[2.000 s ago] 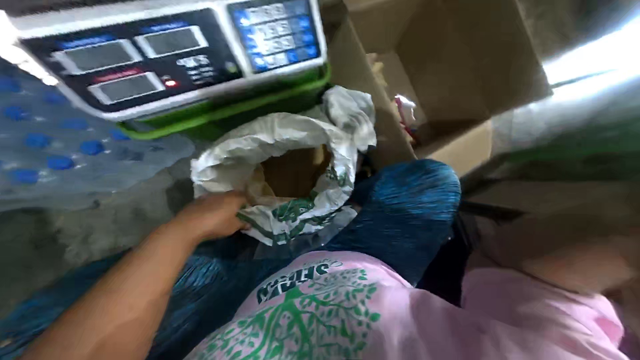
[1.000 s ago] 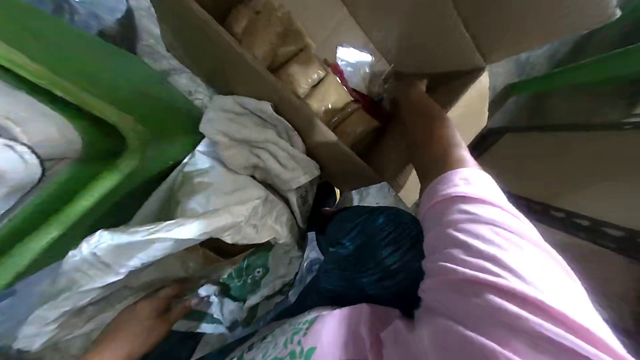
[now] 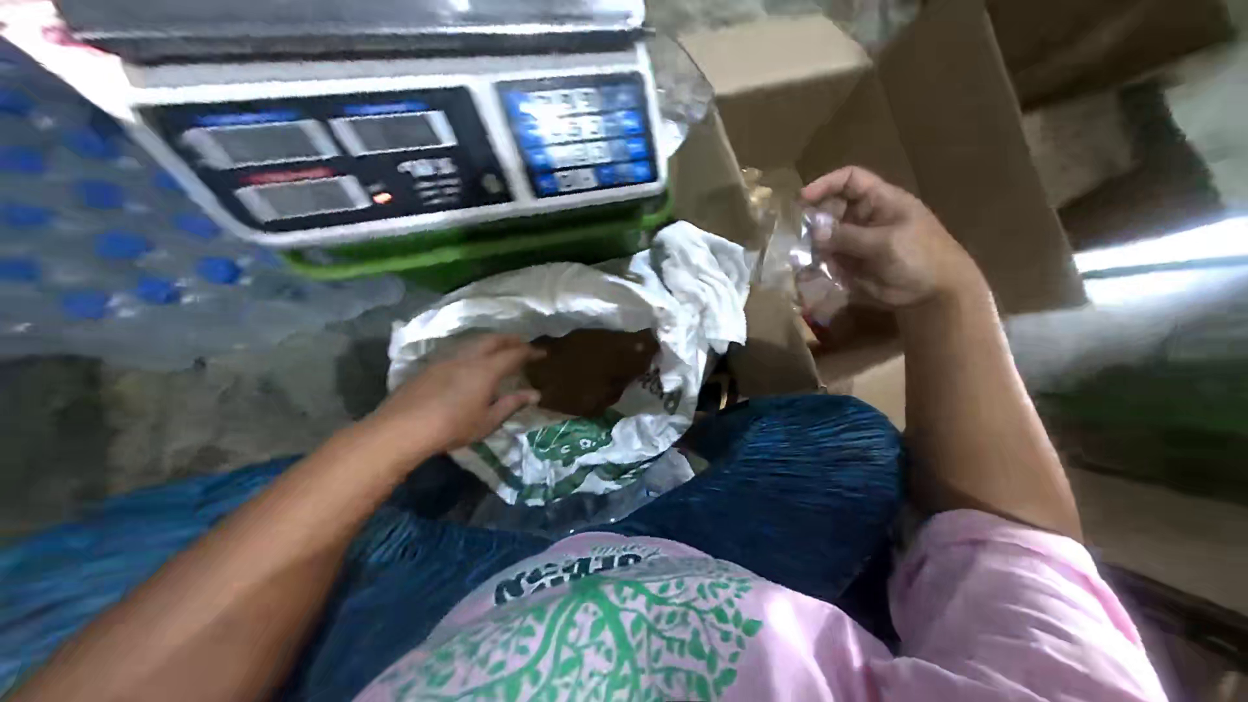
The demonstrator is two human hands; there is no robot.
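Note:
A white woven sack (image 3: 546, 292) with green print stands between my knees, its rim rolled down around brown contents (image 3: 595, 370). My left hand (image 3: 473, 390) reaches over the sack's left rim with its fingers apart, holding nothing that I can see. On the right, my right hand (image 3: 882, 234) pinches a clear plastic bag (image 3: 819, 273) between thumb and fingers. That bag hangs over the open cardboard box (image 3: 780, 331). Something red shows at the bottom of the bag or just behind it; I cannot tell which.
A digital scale (image 3: 487, 175) rests on a green support (image 3: 409, 258) behind the sack. At the left lie many clear plastic bottles with blue caps (image 3: 122, 244). The box's raised flap (image 3: 985, 146) stands beyond my right hand.
My right hand was down inside the cardboard box a second ago; now it is raised with the clear bag. My left hand has moved from the sack's outer side to over its opening. The view has swung.

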